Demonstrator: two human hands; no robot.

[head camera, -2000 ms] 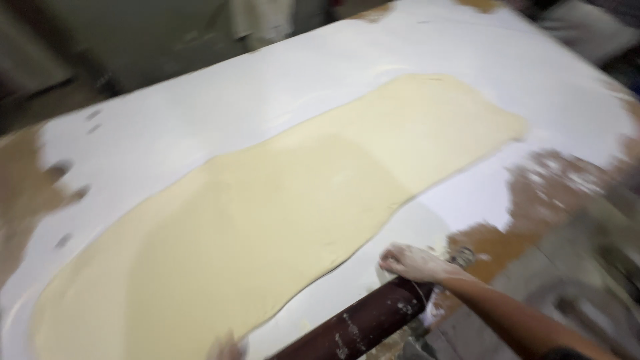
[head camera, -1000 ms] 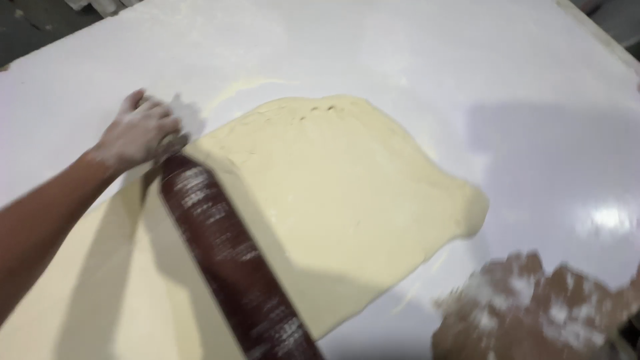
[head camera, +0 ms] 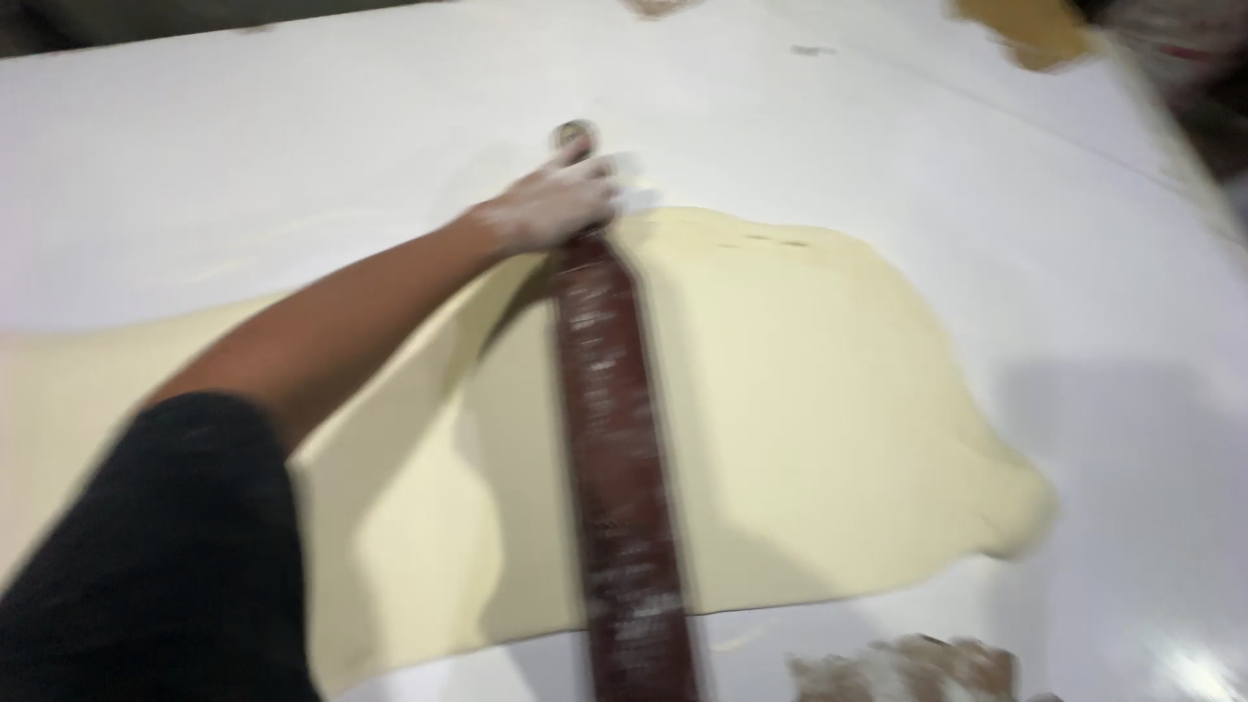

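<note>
A dark red rolling pin [head camera: 624,448], dusted with flour, lies across a wide sheet of pale dough [head camera: 809,419]. My left hand [head camera: 565,200], floury, is closed around the handle at the pin's far end, beyond the dough's far edge. The dough spreads to the left under my arm and ends at the right in a rounded, thicker lip. Small dark creases mark its far edge. The pin's near end runs out of the bottom of the view, and my right hand is not seen.
The white tabletop [head camera: 341,127] surrounds the dough. Brown worn patches show at the near edge [head camera: 916,673] and the far right corner [head camera: 1024,29]. Blurred dark things stand beyond the table's right edge.
Two seconds ago the pin lay along the table's near edge, beside the dough; now it lies across the dough. The view has shifted strongly.
</note>
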